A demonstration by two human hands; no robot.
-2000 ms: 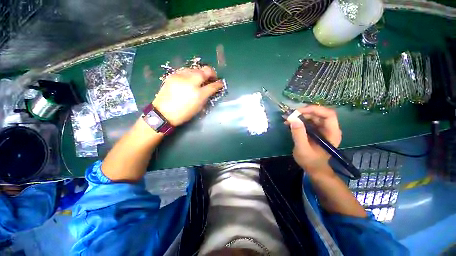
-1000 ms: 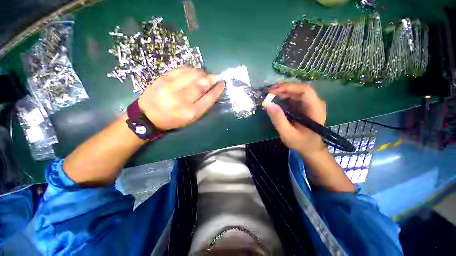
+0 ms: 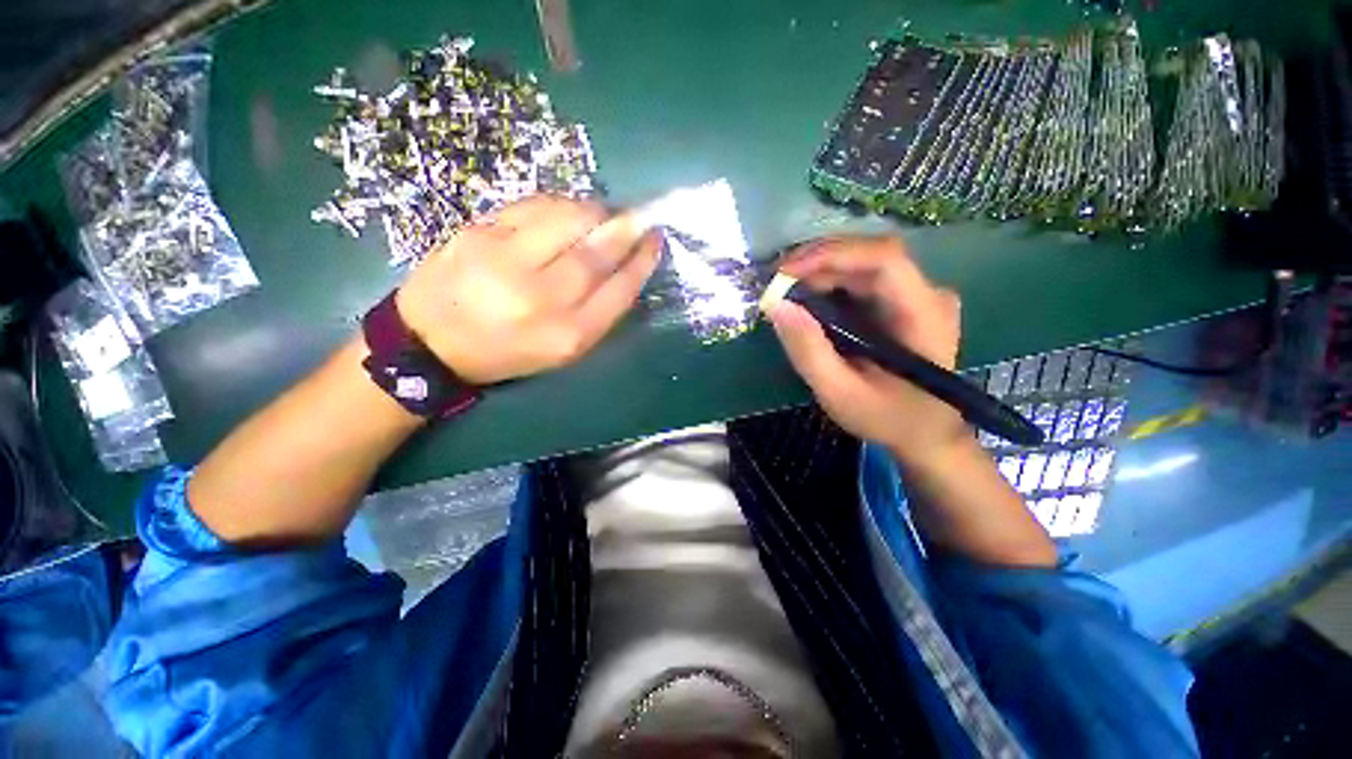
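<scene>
A small circuit board (image 3: 709, 237) glares white on the green bench in front of me. My right hand (image 3: 875, 338) holds the black soldering iron (image 3: 934, 378) like a pen, its front end pointing at the board's right side. My left hand (image 3: 519, 289), with a dark red wrist band (image 3: 403, 360), has its fingertips at the board's upper left edge. They seem pinched on something small, too blurred by glare to name. A pile of loose components (image 3: 445, 148) lies just beyond my left hand. The iron's tip is hard to make out.
Stacked boards (image 3: 1038, 134) lean in a long row at the back right. Bagged components (image 3: 156, 208) and a small clear bag (image 3: 107, 378) lie at the left. Blister trays (image 3: 1053, 445) sit low at the right, below the bench edge. A cord (image 3: 1186, 363) runs nearby.
My left hand has moved from the component pile to the board. My right hand has brought the iron left to the board. The camera view has shifted, and the fan and tub have left it.
</scene>
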